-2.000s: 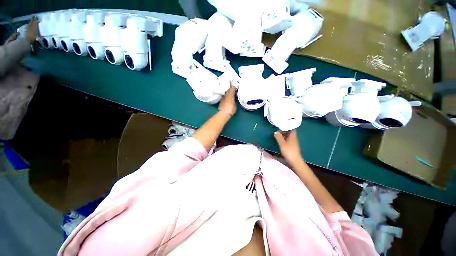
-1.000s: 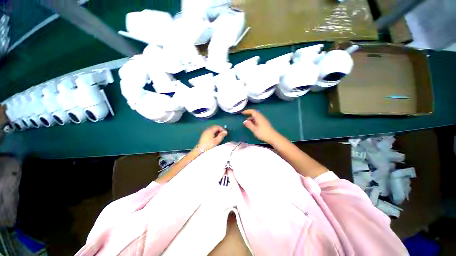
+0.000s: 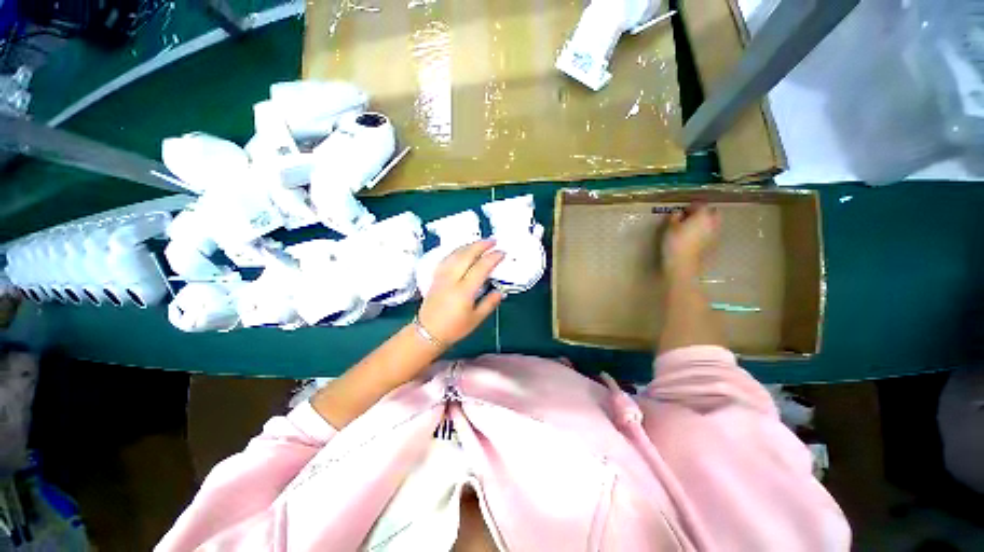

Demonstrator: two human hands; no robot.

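White security cameras (image 3: 329,286) stand in a close row on the green bench, round heads toward me. My left hand (image 3: 459,293) lies against the camera (image 3: 518,259) at the row's right end; the fingers reach over its side, and whether they grip it I cannot tell. My right hand (image 3: 691,239) is inside the shallow carton tray (image 3: 798,275), near its back wall, with the fingers bent; what it holds, if anything, cannot be told. A thin teal-green stick (image 3: 736,308) lies in the tray near my right wrist.
More cameras lie piled (image 3: 243,178) behind the row. Another row (image 3: 92,259) stands at far left. A brown cardboard sheet (image 3: 507,119) with one camera (image 3: 604,38) on it lies behind. A grey post (image 3: 766,70) crosses at upper right, by clear plastic (image 3: 906,108).
The view has shifted right. My right hand has moved from the camera row into the carton tray. My left hand has moved from the bench edge onto the row's right-end camera.
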